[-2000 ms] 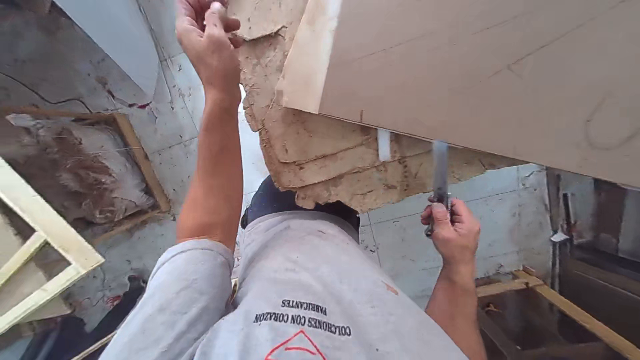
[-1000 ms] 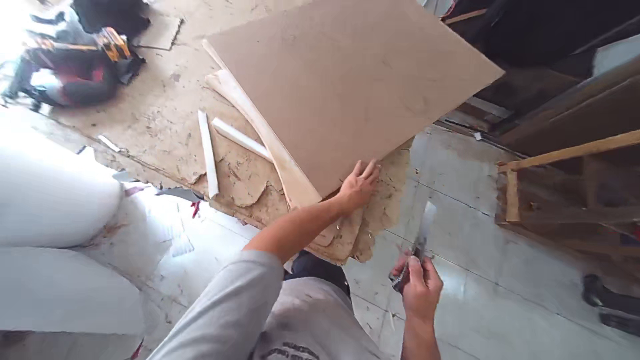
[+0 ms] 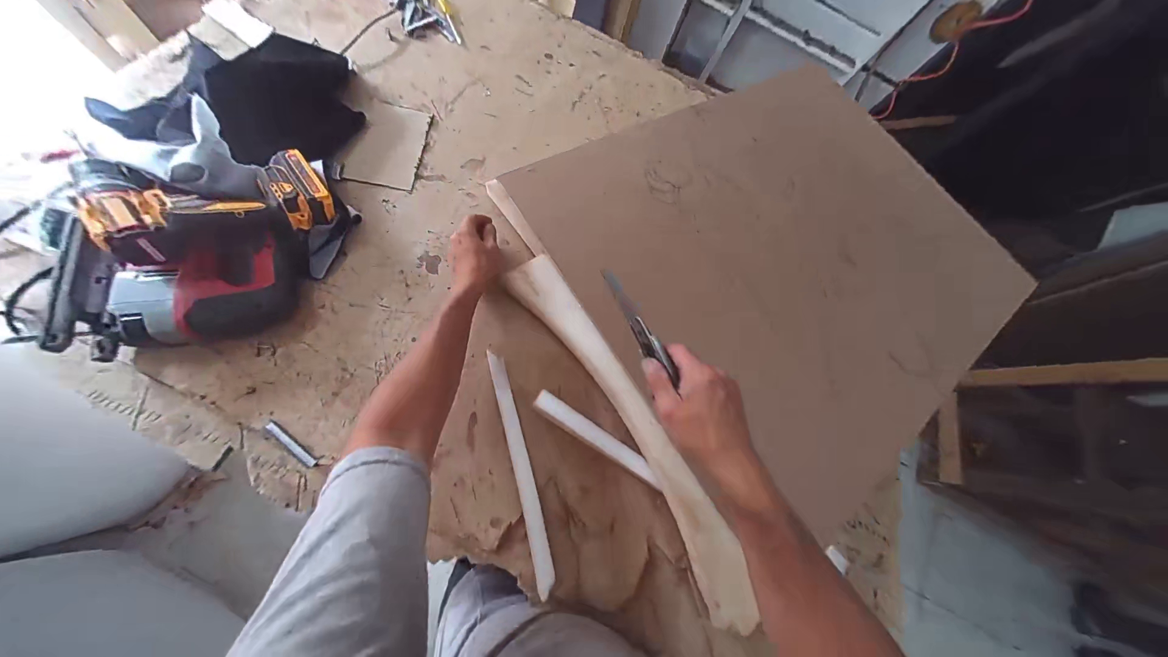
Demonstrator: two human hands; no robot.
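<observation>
My right hand (image 3: pixel 698 401) grips a utility knife (image 3: pixel 650 342) with a long extended blade, held over a large brown fiberboard sheet (image 3: pixel 776 237). The blade points up and to the left. My left hand (image 3: pixel 476 254) is at the sheet's left side, beside the upper end of a pale curved strip (image 3: pixel 602 365); its fingers are curled, and whether they hold anything is hidden. The strip lies along the sheet's left edge, with its lower part beside my right forearm. Two white foam-like strips (image 3: pixel 520 474) (image 3: pixel 593 438) rest left of it on the worn wooden worktable (image 3: pixel 493 82).
A red and grey power tool (image 3: pixel 228 283), a yellow and black cordless tool (image 3: pixel 301 187) and black cloth (image 3: pixel 274 91) lie at the table's left. Large white rolls (image 3: pixel 73 447) stand at the lower left. A wooden frame (image 3: pixel 1068 372) is at the right.
My right hand has moved from beside the table to over the sheet with the knife. My left hand has left the sheet's near corner for its far left side. The view has shifted.
</observation>
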